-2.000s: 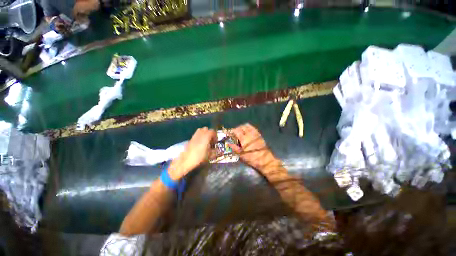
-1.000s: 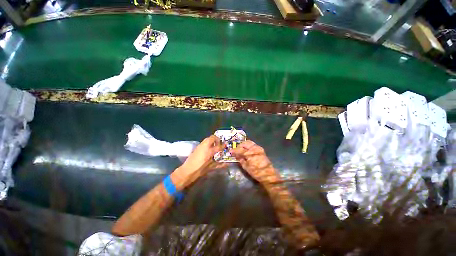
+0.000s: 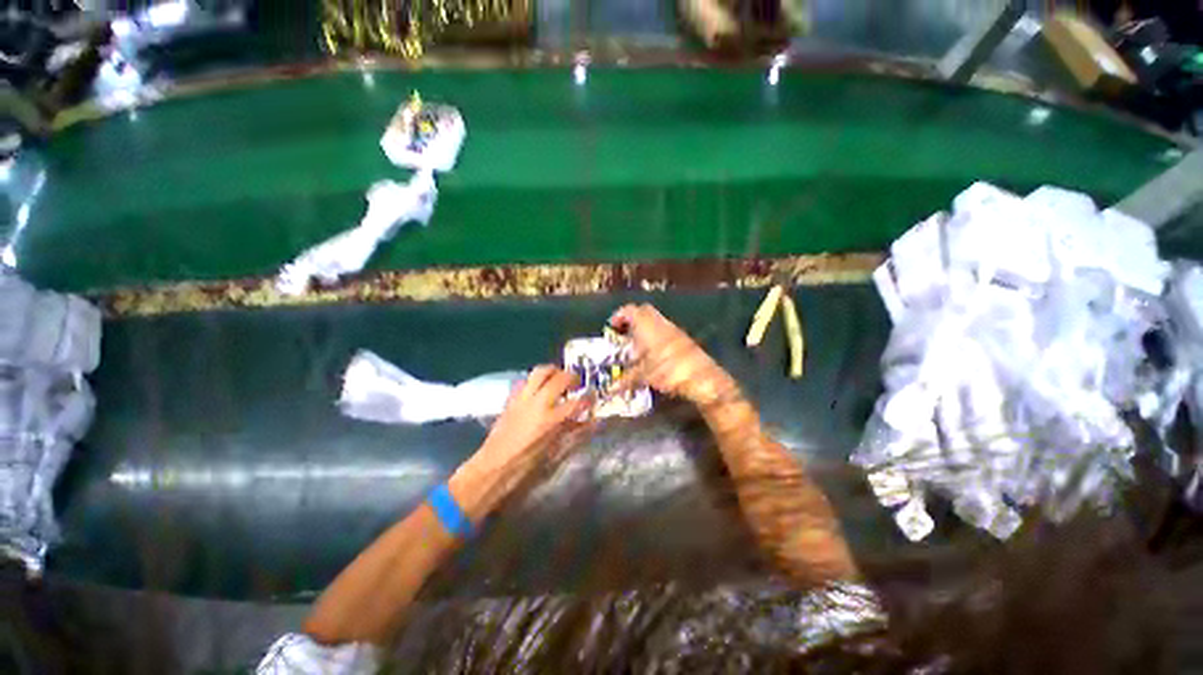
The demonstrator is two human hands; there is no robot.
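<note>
An open white socket housing (image 3: 600, 380) with small coloured and yellow bits inside lies on the dark bench in front of me. My left hand (image 3: 538, 406) grips its left edge. My right hand (image 3: 656, 350) is at its upper right, with thumb and fingertips together at the top edge; blur hides whether they pinch a part. A bagged power cord (image 3: 429, 397) lies to the left of the housing and runs under my left hand.
Yellow-handled pliers (image 3: 794, 332) lie right of my hands by the chipped belt edge (image 3: 501, 281). Stacked socket units (image 3: 1016, 356) stand at right, others (image 3: 46, 382) at left. An open unit (image 3: 424, 136) with bagged cord lies on the green belt (image 3: 660, 172). Brassy parts (image 3: 409, 20) are beyond.
My right hand has moved from inside the housing up to its top right edge. My left hand stays at the left edge. The belt unit sits farther right and lower in view; the view has also shifted.
</note>
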